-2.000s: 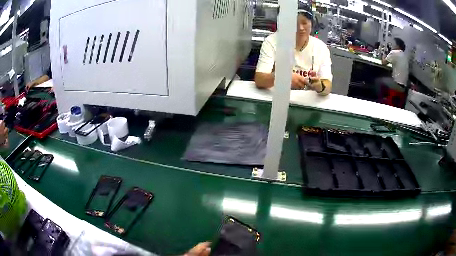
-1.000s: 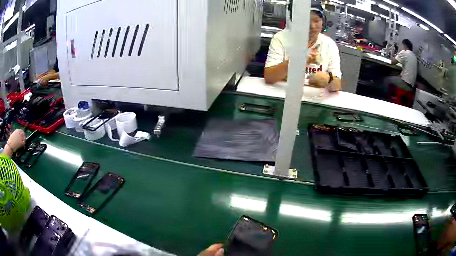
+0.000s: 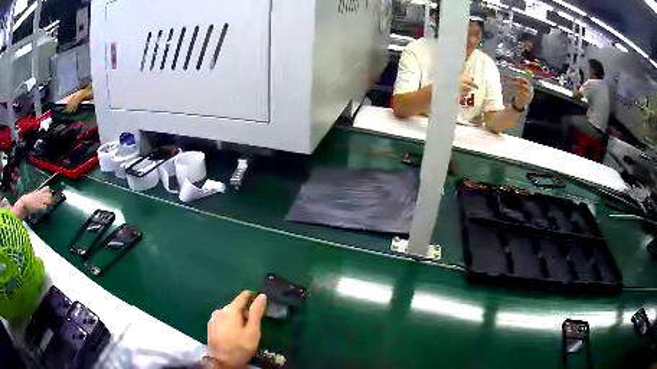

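Note:
My left hand (image 3: 236,330) reaches in from the bottom, left of centre. Its thumb and fingertips are at the left edge of a black phone frame (image 3: 287,311) with a shiny greyish patch, low over or on the green belt (image 3: 194,249). Whether the frame touches the belt is unclear. Two open phone frames lie on the belt at left, one (image 3: 92,232) beside another (image 3: 115,249). My right hand is not in view.
Black fixtures (image 3: 66,328) stand on the white ledge (image 3: 155,324), near a green fan (image 3: 16,263). Another person's hand (image 3: 36,202) touches a frame at left. More frames (image 3: 575,341) lie at right. A post (image 3: 436,144) and black tray (image 3: 540,249) stand beyond.
The held frame and my left hand have moved left and up, showing more of the hand. The belt frames at left have shifted further left. The hand at the right edge is gone.

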